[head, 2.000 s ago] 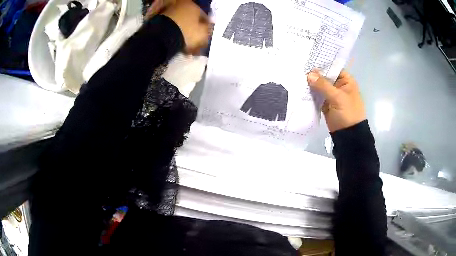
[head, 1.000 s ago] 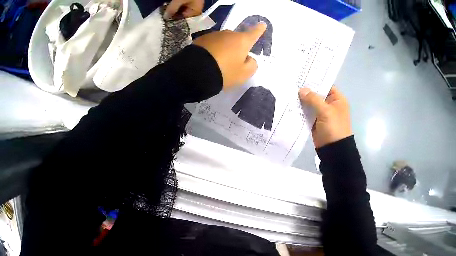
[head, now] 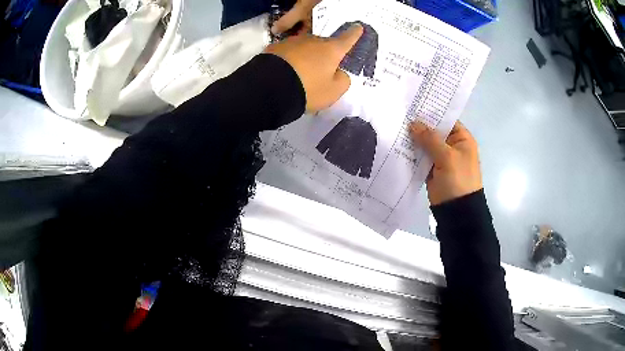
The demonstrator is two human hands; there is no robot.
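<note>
A printed style sheet (head: 394, 103) with two dark jacket pictures is held up over the white ledge. My right hand (head: 452, 161) grips its right edge, thumb on top. My left hand (head: 319, 68) lies over the sheet's left part, index finger extended onto the upper jacket picture, holding nothing that I can see. Black lace (head: 229, 257) hangs below my left forearm, partly hidden by the sleeve. A cream-white cut piece (head: 205, 62) lies behind my left forearm. Another person's hand (head: 295, 17) is at its upper end, by the sheet's top left corner.
A round white tub (head: 58, 75) with pale pieces and a black item stands at upper left. The white ledge (head: 329, 226) crosses below the sheet. A blue basket (head: 466, 14) is beyond the sheet. A small dark bundle (head: 548, 247) lies on the grey floor at right.
My left hand has come from the top edge onto the sheet and points at the upper picture. My right hand and the sheet have shifted slightly left and down. The pale piece has moved right.
</note>
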